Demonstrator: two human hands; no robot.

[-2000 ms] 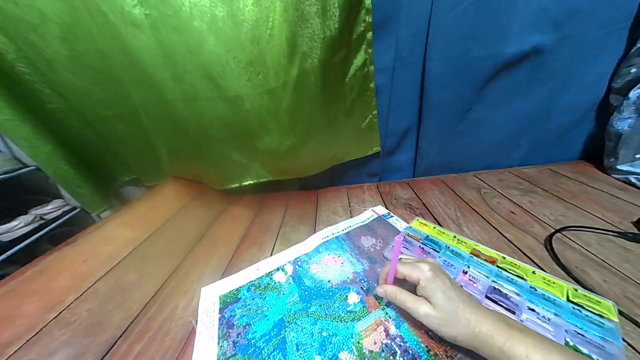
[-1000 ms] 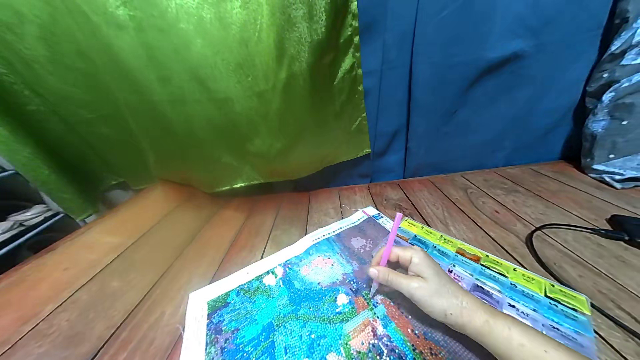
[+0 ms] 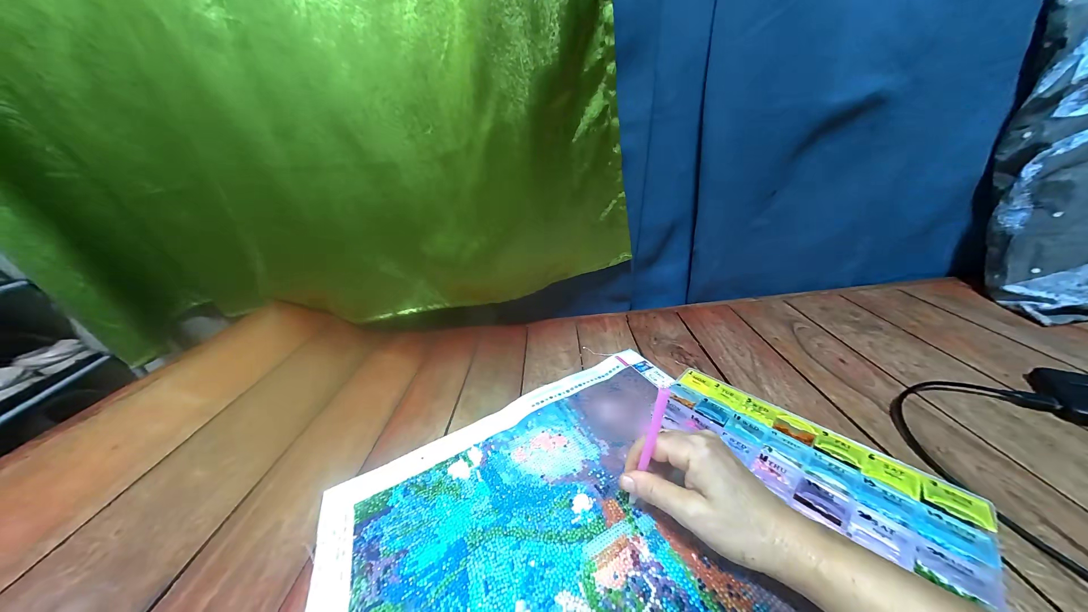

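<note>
My right hand (image 3: 710, 493) grips a pink pen-shaped applicator (image 3: 654, 429) between thumb and fingers, its lower end down at the right part of a diamond painting canvas (image 3: 510, 501). The canvas has a white border and is covered in blue, green, pink and brown beads. Partly beneath my right forearm and to the right of the canvas lies a plastic compartment organizer (image 3: 837, 480) with yellow, blue and clear lids, some compartments holding beads. My left hand is out of view.
The canvas and organizer lie on a wooden plank surface (image 3: 246, 450). A black cable (image 3: 914, 425) with a black device (image 3: 1058, 393) is at the right. Green cloth (image 3: 323, 161) and blue cloth (image 3: 833, 153) hang behind. A grey patterned bundle (image 3: 1045, 187) stands far right.
My right hand stays over the right part of the canvas with the pink applicator held throughout, its tilt varying a little. The view has shifted somewhat.
</note>
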